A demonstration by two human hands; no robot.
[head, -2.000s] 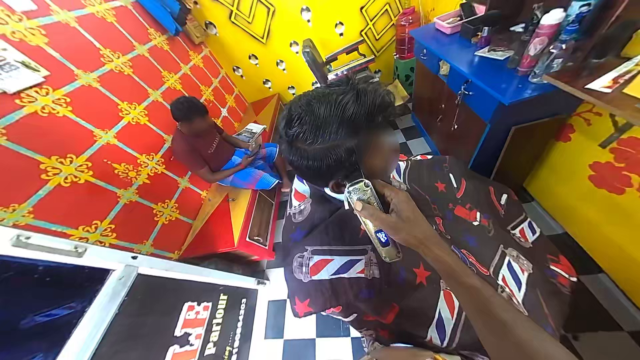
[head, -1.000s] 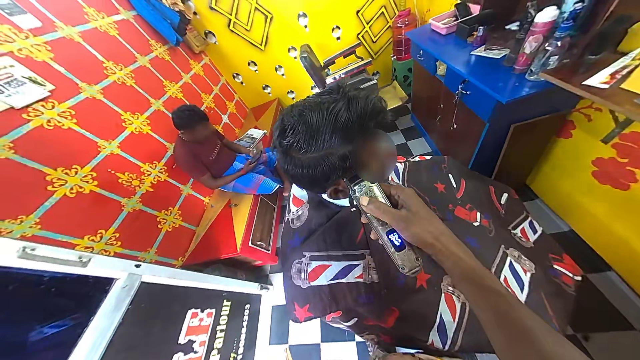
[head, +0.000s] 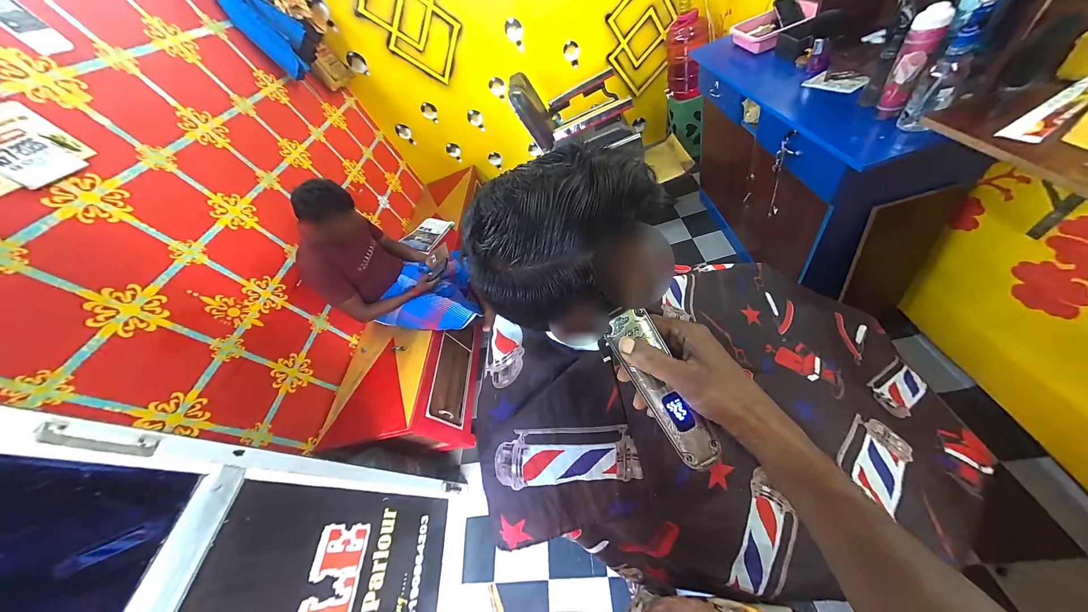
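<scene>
My right hand (head: 688,365) grips an ornate metal hair clipper (head: 667,395) with a lit display, thumb on its upper face. The clipper's head end is by the lower side of a seated person's head (head: 544,229), near the neck; whether the blade touches hair cannot be seen. The person has dark, combed hair. A dark barber's cape (head: 586,518) printed with barber poles and red stars covers the shoulders and body. At the bottom edge a cut-off bit of what looks like my left hand (head: 680,604) shows, its fingers hidden.
Another person (head: 353,255) sits on a red and yellow bench (head: 382,382) at left, holding something. A blue-topped counter (head: 790,102) with bottles stands at right. Behind is a barber chair (head: 586,123). A white-framed glass door (head: 217,501) is at lower left.
My right hand has shifted slightly right and down with the clipper, whose head end was a little further left at the neck two seconds ago.
</scene>
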